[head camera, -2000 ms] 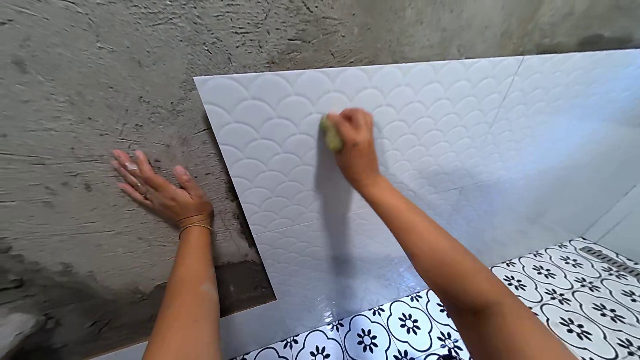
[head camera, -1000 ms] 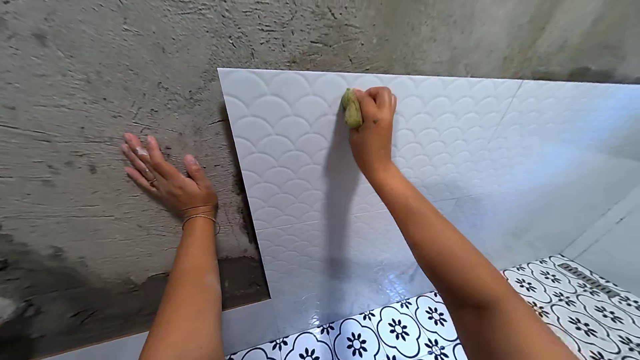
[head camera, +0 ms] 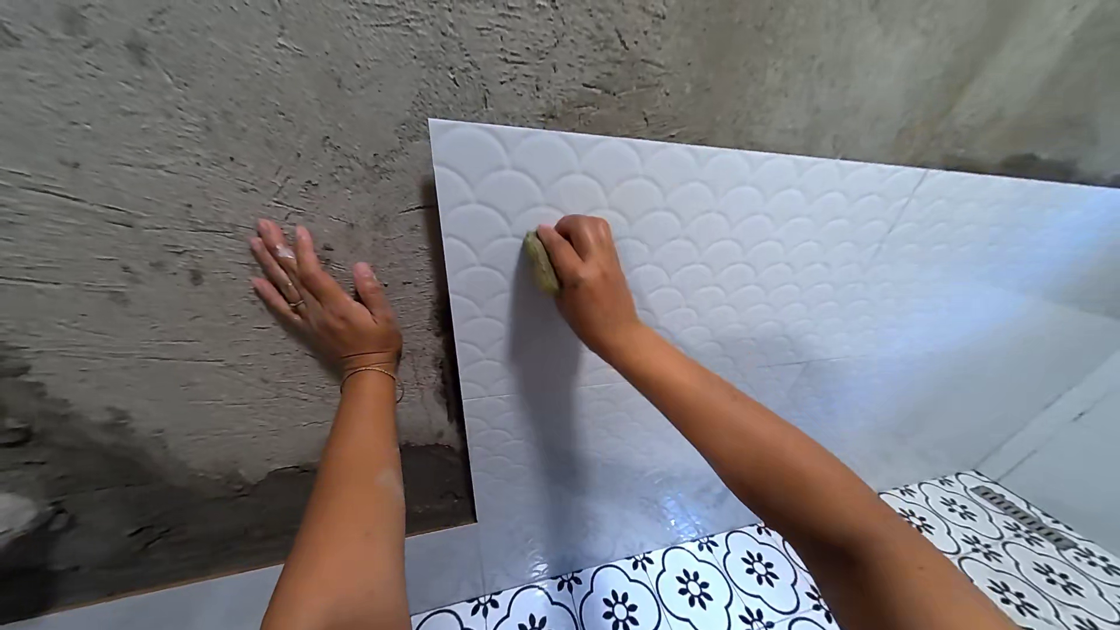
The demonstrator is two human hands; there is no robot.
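My left hand (head camera: 328,302) lies flat on the rough cement wall (head camera: 175,262), fingers spread, a ring on one finger and thin bands at the wrist. It holds nothing. My right hand (head camera: 591,280) grips a yellow-green sponge or pad (head camera: 542,262) against the white wall tile (head camera: 700,236) with a raised fish-scale pattern, near its upper left part. Fingers are curled round the sponge, so part of it is hidden. The tile's left edge stands between my two hands, with a dark gap behind it.
Joints (head camera: 901,214) divide the white tiles. Below lies a floor of black-and-white patterned tiles (head camera: 691,591), with a slotted drain cover (head camera: 1024,516) at the right. A plain pale tile strip (head camera: 175,604) runs along the wall's bottom left. Another pale wall (head camera: 1076,446) meets the corner at right.
My right hand with the sponge has moved up the tile, then down and left towards its left edge. My left hand stays flat on the cement. The view has shifted somewhat.
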